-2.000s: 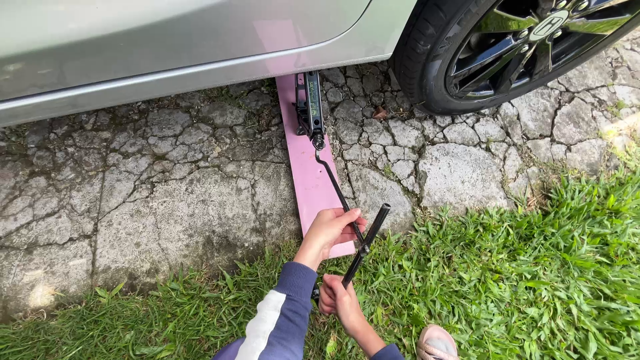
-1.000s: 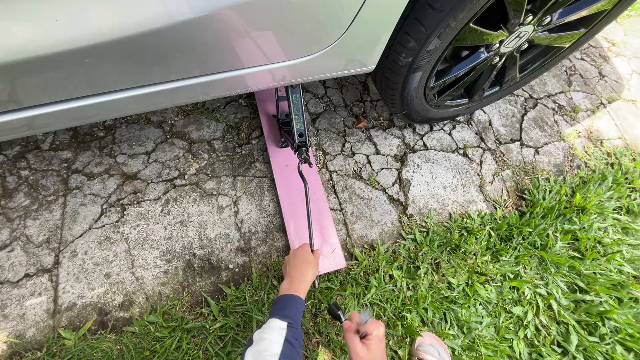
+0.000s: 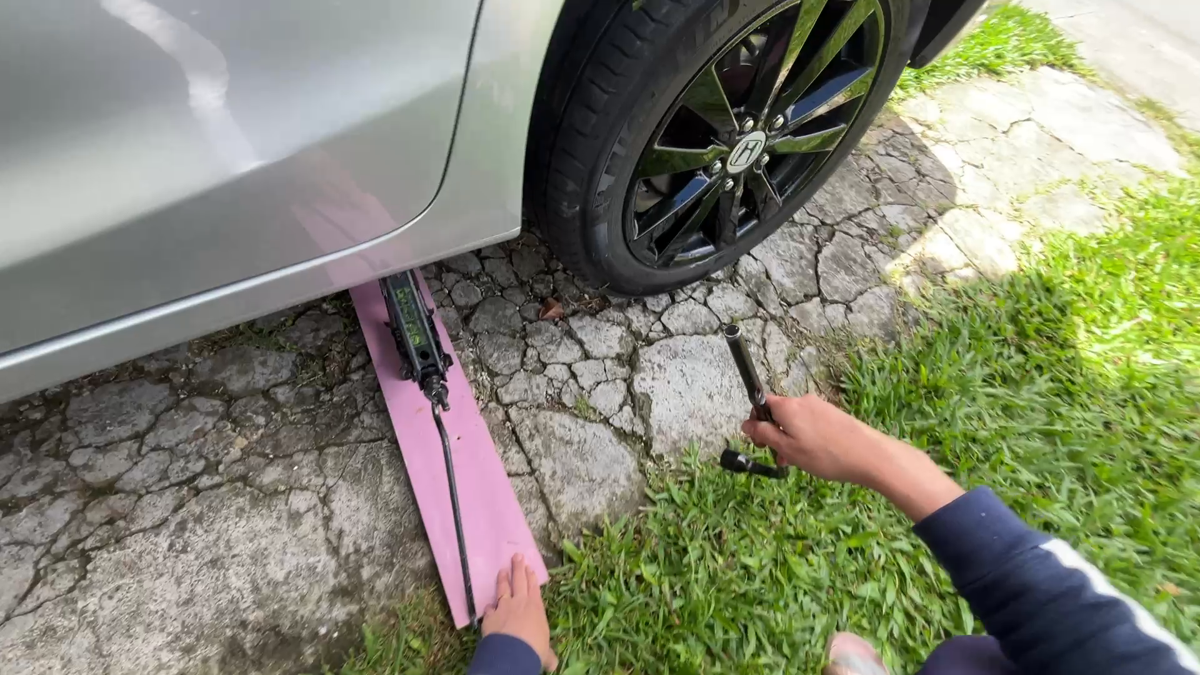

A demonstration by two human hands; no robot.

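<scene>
A black scissor jack [image 3: 411, 328] lies on a pink board [image 3: 450, 450], partly under the silver car's sill. From its end a thin black crank rod [image 3: 452, 497] runs down along the board toward the grass. My left hand [image 3: 520, 609] rests, fingers extended, at the board's near end, just right of the rod; it holds nothing that I can see. My right hand [image 3: 811, 436] grips a black lug wrench [image 3: 747, 375] over the grass edge, its tube end pointing up toward the wheel and a socket end showing below the fingers.
The silver car body [image 3: 234, 187] fills the upper left. Its black-spoked wheel [image 3: 745, 150] stands on cracked stone paving [image 3: 694, 384], with lug nuts showing. Grass [image 3: 703, 581] borders the paving on the near side. A shoe tip [image 3: 853, 653] shows at the bottom edge.
My right hand has moved right, toward the wheel, with the wrench. My left hand has let go of the crank rod, which now lies lower along the board. The view has shifted toward the wheel.
</scene>
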